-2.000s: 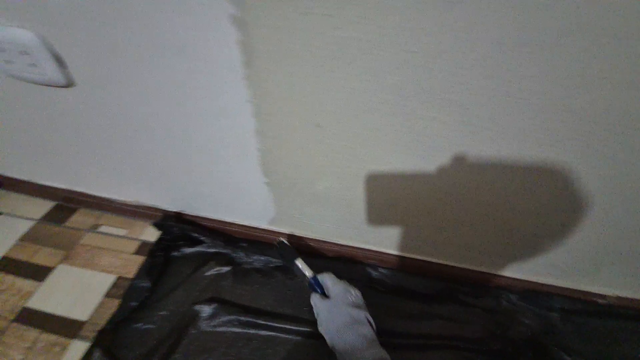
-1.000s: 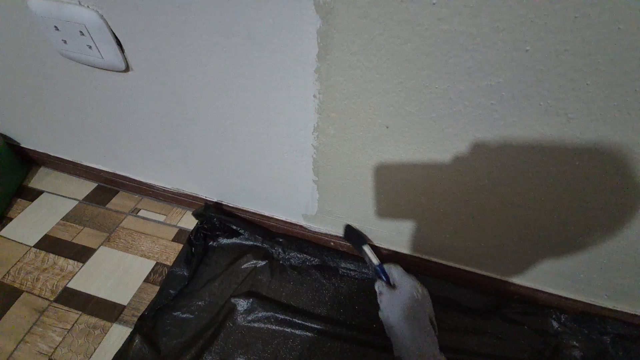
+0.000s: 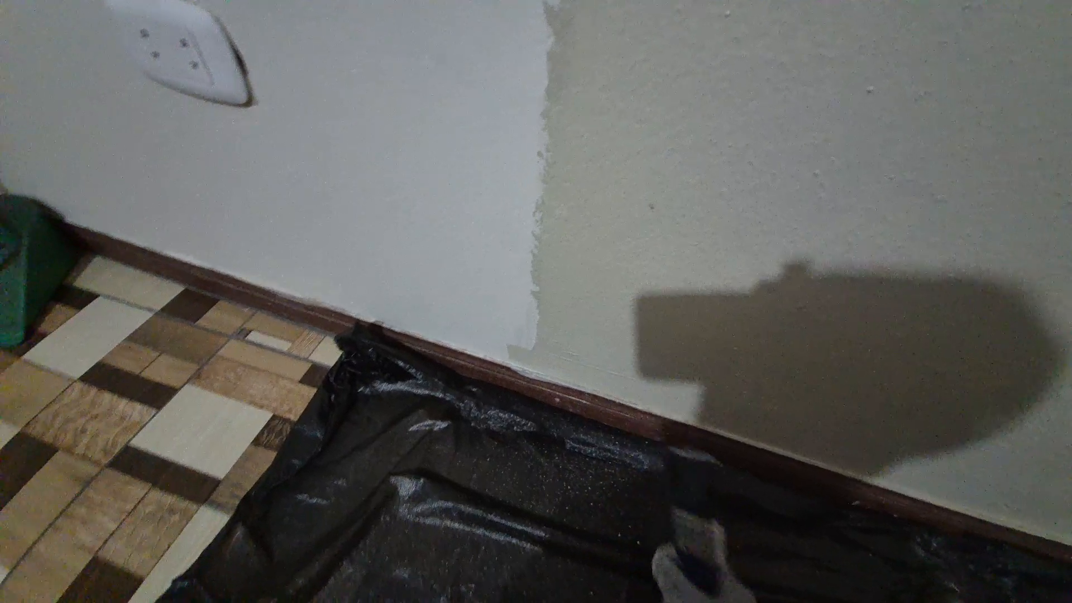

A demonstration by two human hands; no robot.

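At the bottom edge, right of centre, my right hand (image 3: 699,578), in a whitish glove, is shut on a paintbrush (image 3: 699,536). The brush points up, its dark bristles blurred over the black plastic sheet (image 3: 502,502), close below the brown baseboard (image 3: 536,387); whether they touch anything cannot be told. Above the baseboard, the wall has a white painted part (image 3: 377,184) on the left and a duller greenish-beige part (image 3: 712,167) on the right, with a ragged edge between them. My left hand is out of view.
A white wall socket plate (image 3: 188,50) is at the upper left. A green object (image 3: 33,268) stands by the baseboard at the far left. Patterned floor tiles (image 3: 201,427) lie left of the sheet. A large shadow falls on the wall at right.
My right hand with the brush has moved down and away from the wall's lower edge, and the brush has turned more upright. The green object shows more fully as the view has shifted.
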